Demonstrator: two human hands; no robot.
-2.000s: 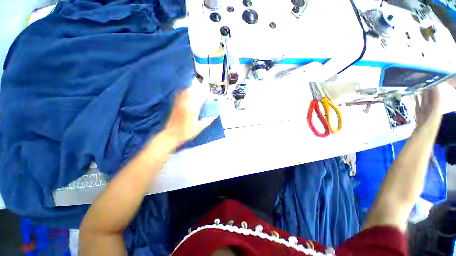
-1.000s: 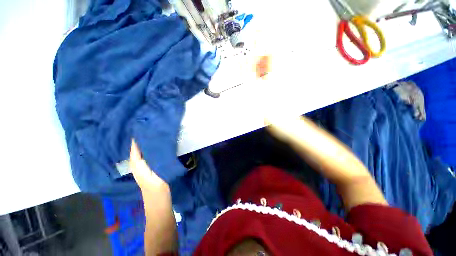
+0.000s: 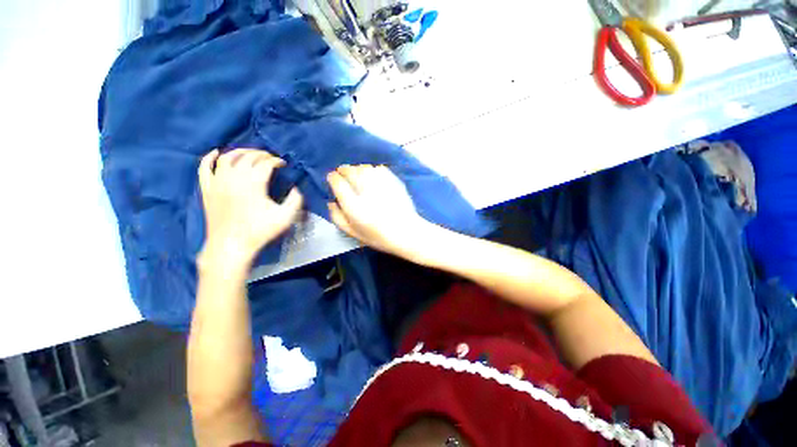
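Observation:
A blue garment piece [image 3: 210,87] is spread over the table left of the needle area [image 3: 393,61], with a flap reaching right to the table's front edge. My left hand [image 3: 240,196] is on the cloth near the front edge, fingers curled into it with the thumb apart. My right hand [image 3: 371,205] is just right of it, fingers closed on an edge of the cloth. The fingertips of my left hand are partly lost in the dark folds.
Scissors with red and yellow loops [image 3: 636,61] lie on the white table [image 3: 542,96], right of the needle. A blue garment pile [image 3: 664,253] hangs at the right by a blue crate [image 3: 773,175]. A beige scrap [image 3: 730,170] tops it. White scraps [image 3: 288,365] lie below the table.
My right hand has moved left from the bare table onto the cloth. My left hand has moved up onto it. A flap of cloth now extends to the right along the front edge.

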